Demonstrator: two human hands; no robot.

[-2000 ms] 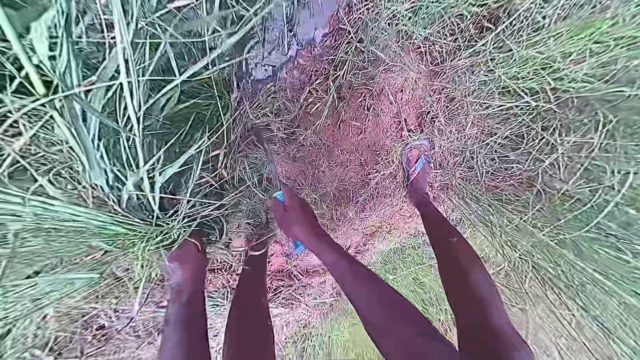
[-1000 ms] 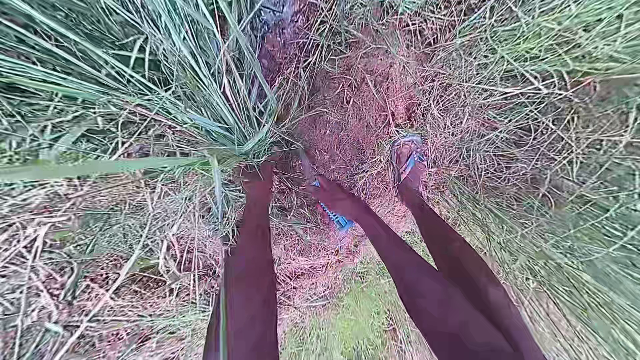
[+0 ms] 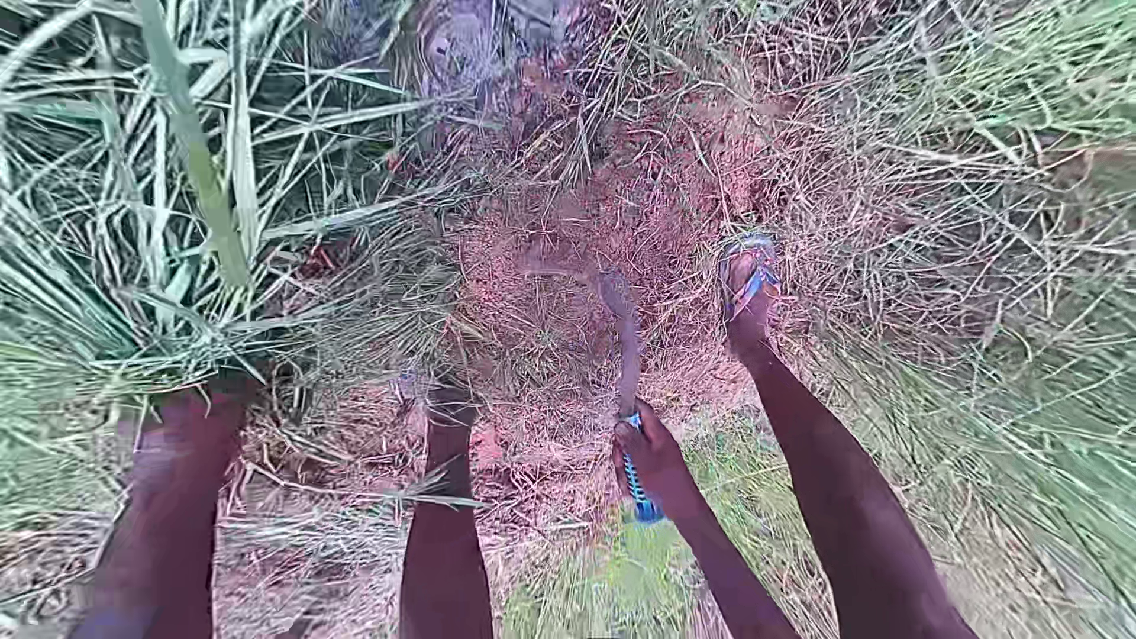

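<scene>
At the left, my left hand (image 3: 200, 413) is closed around a bunch of long green grass (image 3: 169, 275) whose blades spread up and outward and hide the fingers. My right hand (image 3: 655, 461), low and right of centre, grips the ribbed blue handle (image 3: 635, 479) of a sickle. Its dark, curved blade (image 3: 627, 346) points away from me over the ground, with the blurred tip bending to the left. A wide gap lies between the blade and my left hand.
My right foot, in a sandal (image 3: 753, 271), stands on reddish soil strewn with dry grass (image 3: 657, 195). My left foot (image 3: 451, 399) is partly covered by grass. Tall grass (image 3: 1021, 426) grows at the right. A greyish, wet-looking patch (image 3: 461, 44) lies at the top.
My left hand has moved left with the grass, away from the sickle. One second ago both hands were close together, the blade near the left hand. The blade now shows clear of the grass bunch.
</scene>
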